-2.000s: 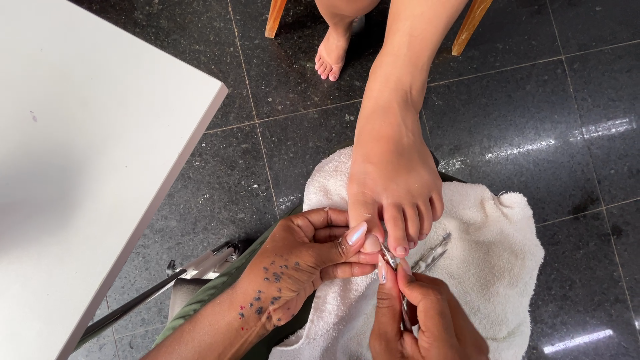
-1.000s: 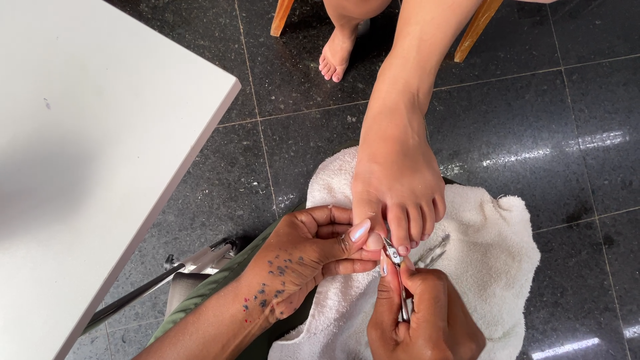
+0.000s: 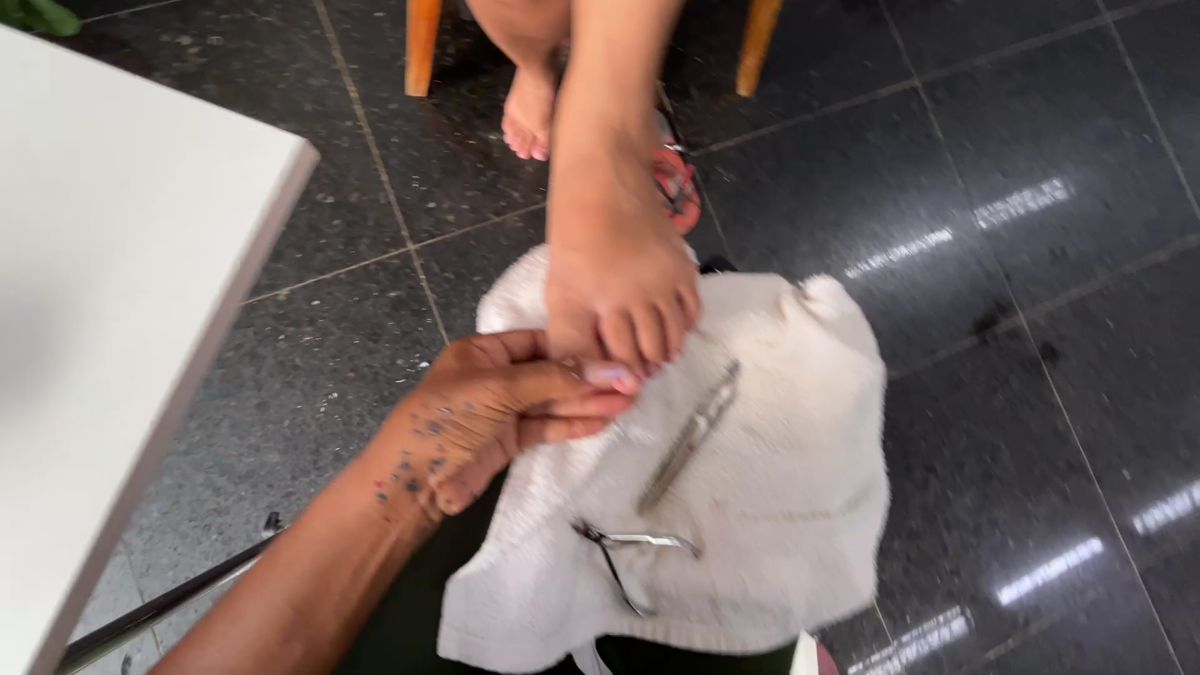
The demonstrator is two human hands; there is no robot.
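My left hand (image 3: 525, 398) pinches the big toe of another person's foot (image 3: 619, 253), its thumb across the toe end. The foot rests at the far edge of a white terry towel (image 3: 797, 450). Metal cuticle nippers (image 3: 647, 539) lie with handles spread on the near part of the towel, touched by no hand. A slim metal tool (image 3: 689, 436), blurred, lies slantwise on the towel between the foot and the nippers. My right hand is out of view. At the bottom edge, right of centre, shows a small part of a white and dark red thing I cannot identify.
A white tabletop (image 3: 141, 262) juts in from the left, its corner near my forearm. Beyond the towel are the person's other foot (image 3: 530, 108), wooden chair legs (image 3: 424, 47) and a red object (image 3: 677, 187) on dark floor tiles. A metal bar (image 3: 178, 591) is at lower left.
My right hand, which held the nippers at the big toe, has left the view, and the nippers now lie on the towel. My left hand remains on the toe. The view has shifted.
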